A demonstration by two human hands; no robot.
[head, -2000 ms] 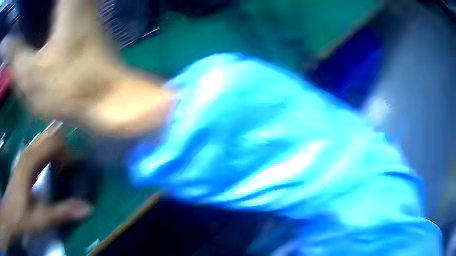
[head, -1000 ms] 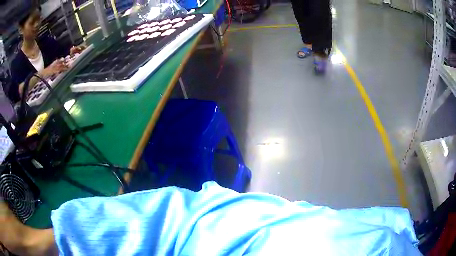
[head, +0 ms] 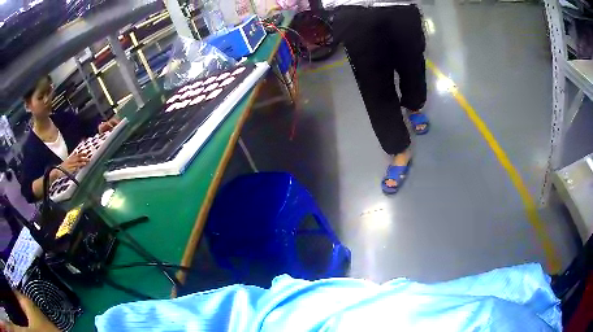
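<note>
My right hand (head: pixel 38 316) is at the bottom left corner, cut off by the picture's edge. Its fingers are around a dark, elongated object (head: pixel 12 303), which is also cut off, so its kind is unclear. My light-blue sleeve (head: pixel 338 308) spans the bottom. The hand is just left of a black cooling fan (head: pixel 51 301) with a round wire guard. My left hand is not in view.
A black box with a yellow top (head: pixel 73 240) and black cables stand on the green bench (head: pixel 146 214). Beyond are a white-rimmed black tray (head: pixel 175 133) and a seated person. A blue stool (head: pixel 273 224) stands beside the bench. Another person stands in the aisle; shelving is at right.
The view has swung from the bench to the aisle, then shifted slightly. The person in the aisle is nearer. My right hand now shows around a dark object; my left hand has left view.
</note>
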